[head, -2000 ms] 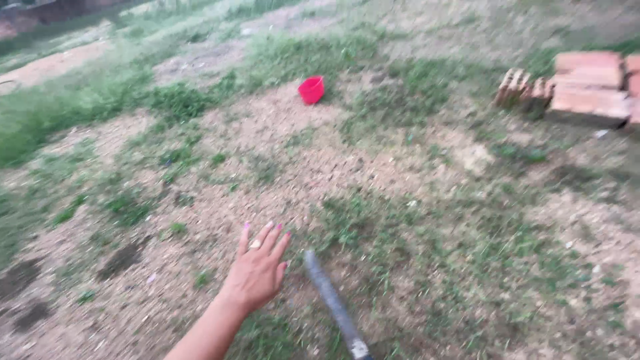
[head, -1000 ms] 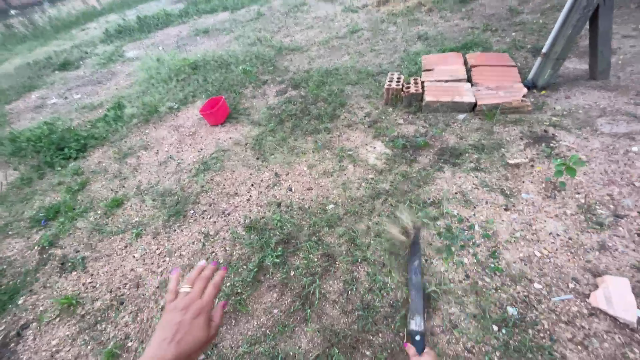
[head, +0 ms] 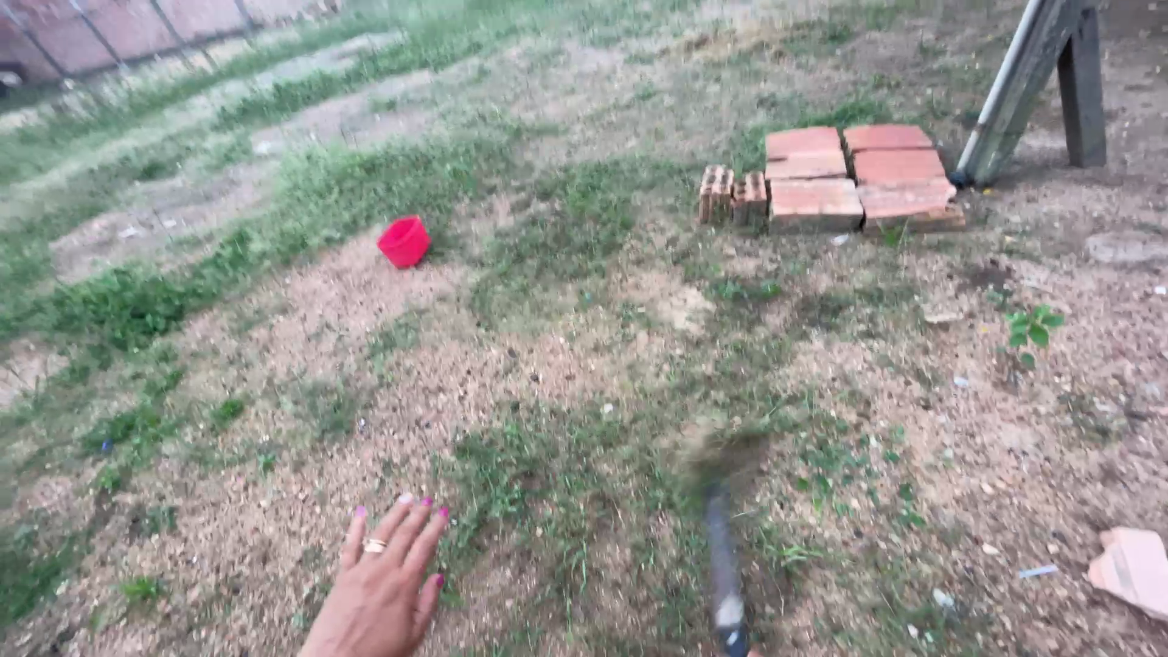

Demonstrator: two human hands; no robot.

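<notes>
My left hand [head: 388, 579] is held out over gravelly soil at the lower left, fingers spread, a ring on one finger, holding nothing. A machete [head: 723, 557] with a dark, blurred blade points forward at the bottom, right of centre. Only a fingertip of my right hand [head: 756, 652] shows, by the machete's handle at the bottom edge; the rest is out of frame. Blurred dry grass [head: 721, 452] is at the blade's far end, above patchy green grass [head: 566, 520].
A red plastic bucket [head: 404, 242] lies tilted on the ground ahead. Flat clay blocks [head: 815, 199] and hollow bricks [head: 716, 193] sit at the upper right, beside a wooden post structure [head: 1013, 96]. A leafy seedling [head: 1033, 326] and a broken clay piece [head: 1131, 570] are at the right.
The view has swung right since two seconds ago, bringing in the wooden structure and the broken clay piece. The machete blade and the grass at its tip have shifted since one second ago.
</notes>
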